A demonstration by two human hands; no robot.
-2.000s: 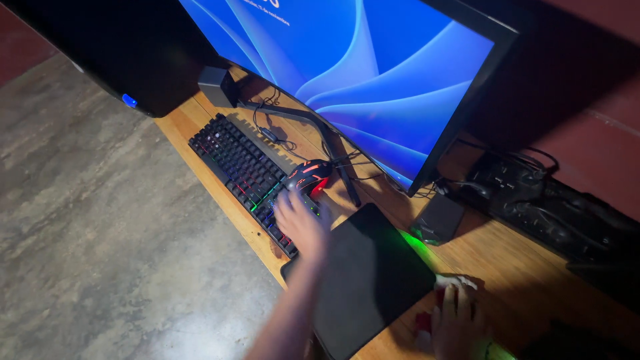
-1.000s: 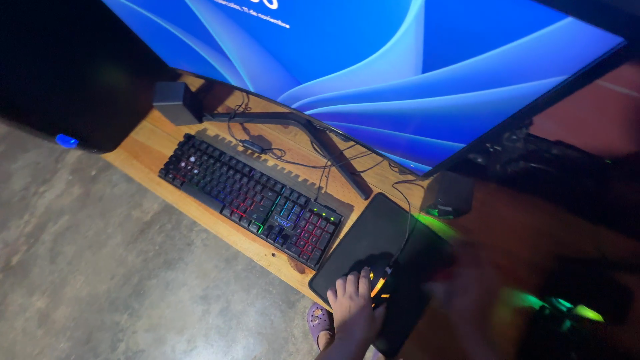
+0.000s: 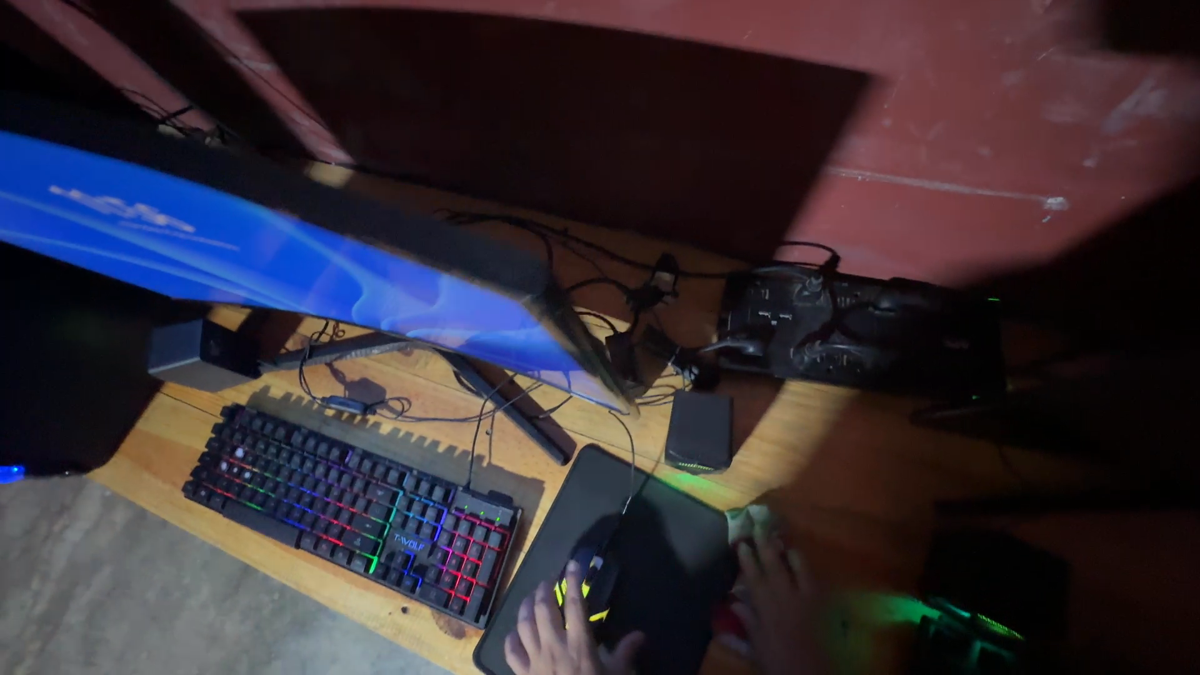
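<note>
My left hand (image 3: 558,633) is on a black computer mouse (image 3: 600,572) with yellow lights, its fingers over the mouse and its thumb at the side. The mouse lies on a black mouse pad (image 3: 656,572). Beyond the pad's right edge, my right hand (image 3: 773,591) has its fingertips on a pale, crumpled cloth (image 3: 750,525); a small red thing beside the palm is too dark to name. Left of the pad sits a black keyboard (image 3: 356,506) with multicoloured backlighting.
A lit monitor (image 3: 309,272) stands behind the keyboard on a wooden table (image 3: 159,441). Small speakers (image 3: 698,431) (image 3: 202,352), tangled cables and a black power strip (image 3: 853,328) lie around it. A dark device with green lights (image 3: 975,619) is at right.
The mouse, at the keyboard's right end two seconds ago, is now on the pad under my left hand. My left hand has moved off the keyboard area. The view has swung to the right.
</note>
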